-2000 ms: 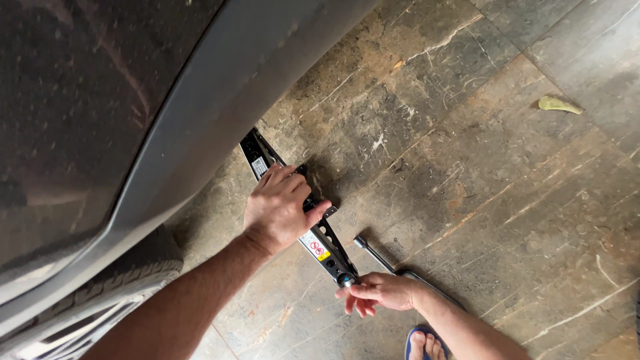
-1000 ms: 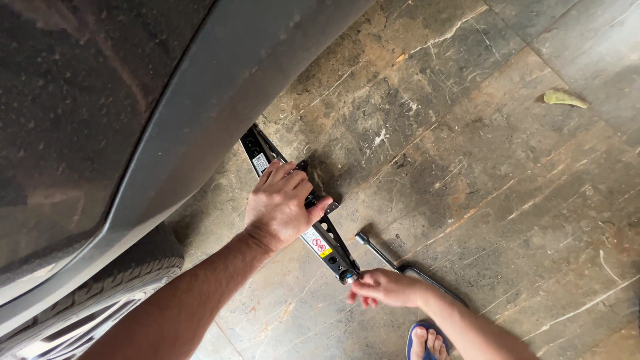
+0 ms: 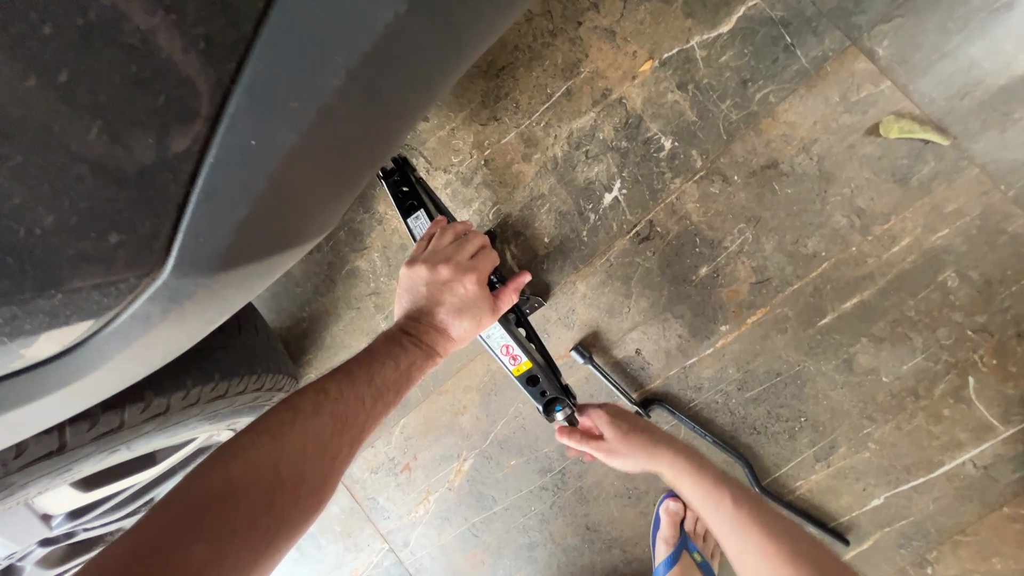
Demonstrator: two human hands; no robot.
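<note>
A black scissor jack [image 3: 520, 356], folded nearly flat and bearing warning labels, lies on the stone-tiled floor beside the car's sill. My left hand [image 3: 452, 284] is wrapped over its middle, thumb toward the right side. At the jack's lower end, the fingers of my right hand [image 3: 612, 436] are closed on the screw end [image 3: 560, 410]. To the right of the jack, a black wheel wrench with a socket head [image 3: 608, 380] lies on the floor, its bent bar passing beyond my right forearm.
The car's grey sill [image 3: 320, 120] overhangs the upper left, with a wheel and tyre [image 3: 200, 384] below it. A foot in a blue flip-flop [image 3: 684, 540] stands at the bottom. A dry yellow-green leaf [image 3: 914, 129] lies at the upper right.
My right hand's fingers have shifted about the jack's screw end. My left hand has stayed on the middle of the jack.
</note>
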